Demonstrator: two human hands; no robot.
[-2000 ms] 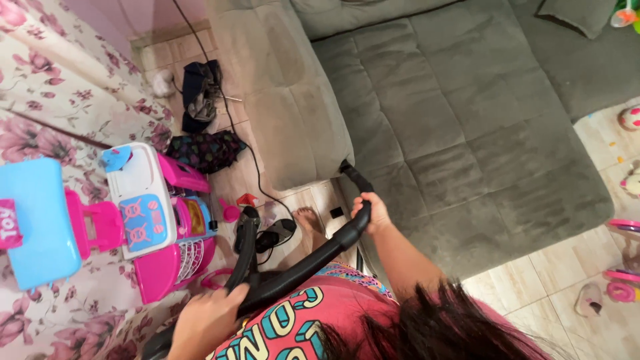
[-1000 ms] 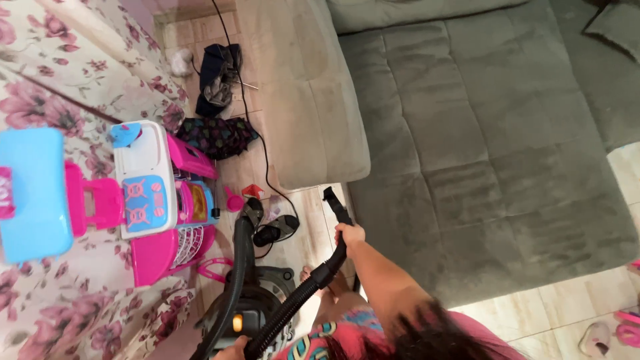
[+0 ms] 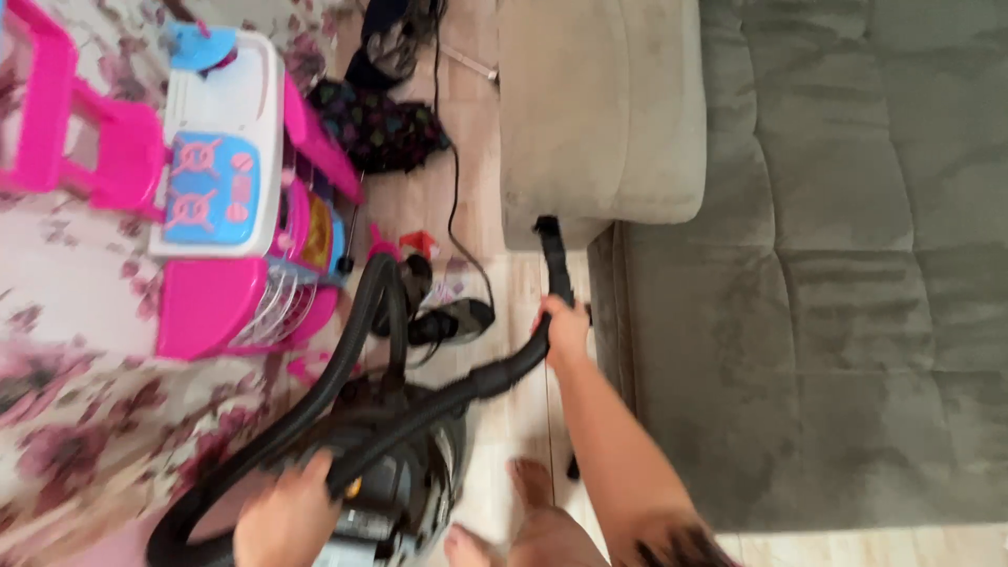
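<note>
My right hand (image 3: 565,327) is closed around the black handle of a vacuum cleaner hose, and the brush nozzle (image 3: 549,228) at its tip lies against the lower front of the sofa's armrest (image 3: 602,110). Lower left, my left hand (image 3: 290,512), blurred, grips the ribbed hose (image 3: 425,413). Beneath the hose stands the dark canister vacuum cleaner (image 3: 386,472) on the tiled floor, partly hidden by the hose and my left hand. The hose loops up and round at the left of the canister.
The grey sofa seat (image 3: 787,354) fills the right side. A pink and white toy kitchen (image 3: 213,197) stands at left before a floral curtain (image 3: 71,276). Dark shoes (image 3: 465,319), a power cord (image 3: 455,205) and a dark patterned cloth (image 3: 386,130) lie on the floor. My bare feet are below.
The nozzle, apart from the armrest's front one second ago, is now against it. More of the vacuum canister shows than two seconds ago. The view has shifted.
</note>
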